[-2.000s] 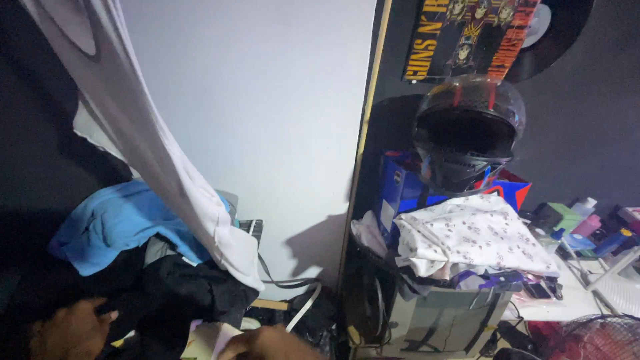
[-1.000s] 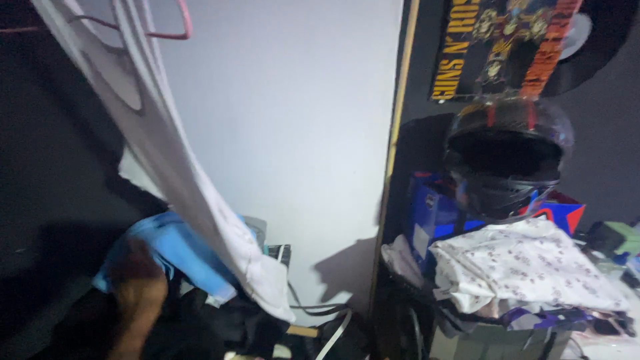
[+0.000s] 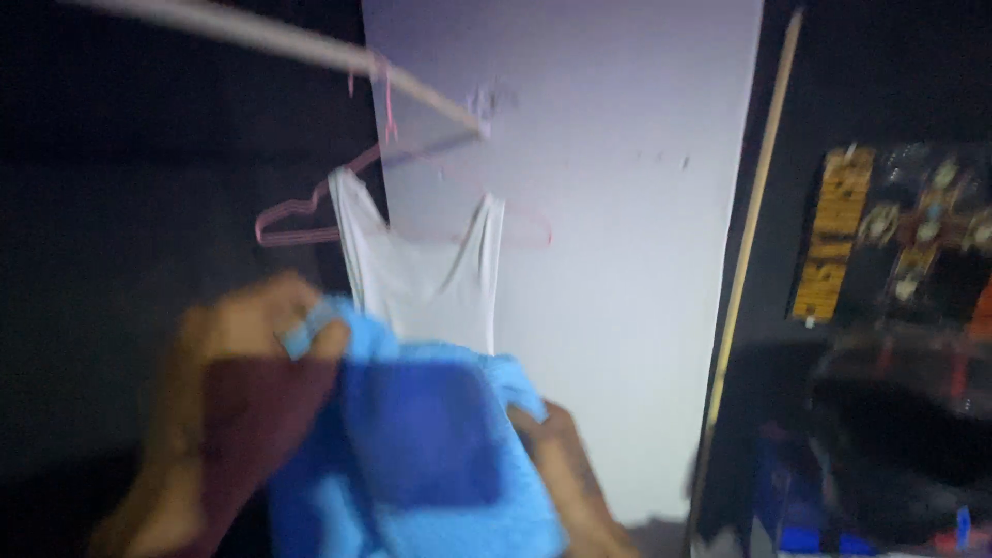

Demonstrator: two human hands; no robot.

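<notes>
A light blue cloth garment (image 3: 465, 527) with a darker blue square patch hangs spread between my two hands, blurred by motion. My left hand (image 3: 263, 318) grips its upper left corner, and my right hand (image 3: 542, 426) pinches the upper right edge. Behind it a white sleeveless top (image 3: 426, 279) hangs by its straps from a pink hanger (image 3: 298, 225). Several pink hangers seem to be grouped there, on a pale rod (image 3: 287, 43). The lower part of the blue garment runs out of view.
The rod ends at a white panel (image 3: 620, 256) edged by a wooden strip (image 3: 756, 209). To the right, a printed record cover (image 3: 914, 240) is on the dark wall, above a helmet (image 3: 899, 434) and a blue box (image 3: 821, 539).
The blue garment, lying on the dark pile earlier, is now lifted and held by both hands. The view has swung up and left, showing the rod and hangers.
</notes>
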